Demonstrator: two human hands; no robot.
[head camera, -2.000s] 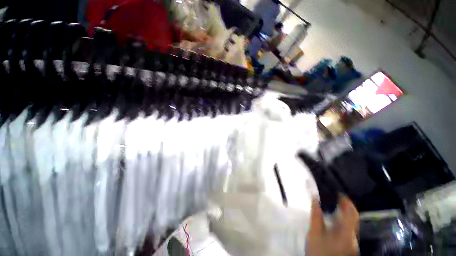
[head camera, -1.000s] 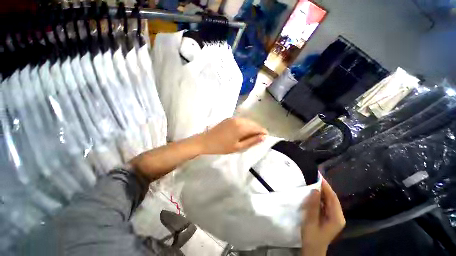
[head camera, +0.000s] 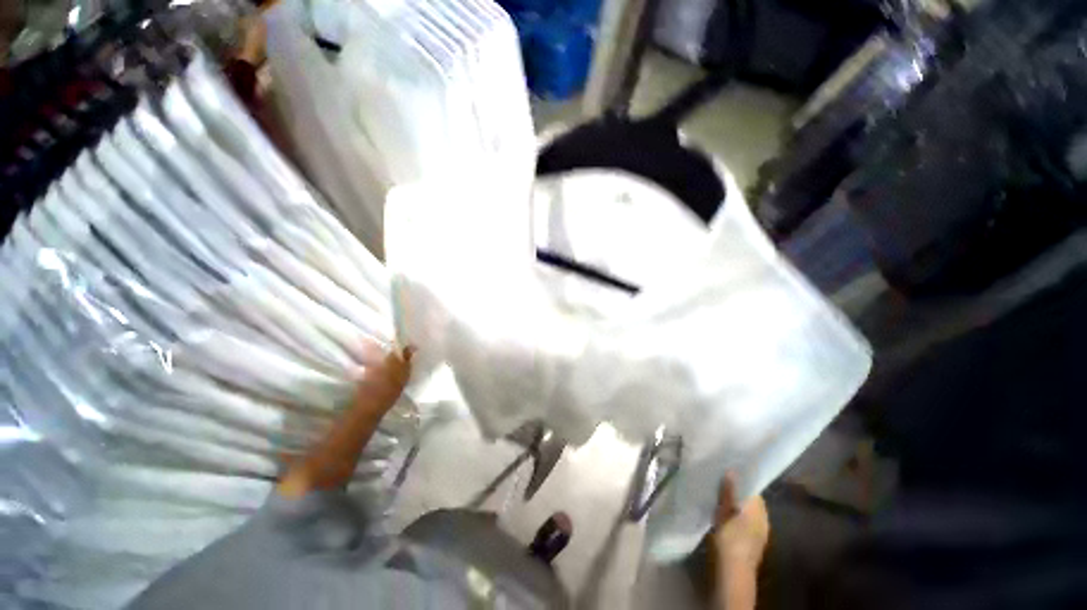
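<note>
A white garment (head camera: 727, 346) hangs on a black hanger (head camera: 638, 149) in front of me, its neck open and a short dark strip (head camera: 588, 272) inside. My left hand (head camera: 379, 384) is at the garment's left side; its fingers are blurred and partly hidden, so its hold is unclear. My right hand (head camera: 739, 524) grips the lower right edge of the cloth, thumb in front and the other fingers partly hidden. The hanger's hook end points to the upper right, with no hand on it.
Bagged white garments (head camera: 179, 322) hang in a close row at left. Unbagged white garments (head camera: 358, 107) hang at the upper middle. Dark garments under shiny plastic (head camera: 954, 179) fill the right. Thin metal legs and a dark shoe (head camera: 551, 536) show on the floor below.
Both hands have left the garment's neckline and moved down to its sides. The garment is spread wider and fills more of the view. The view has tilted downward.
</note>
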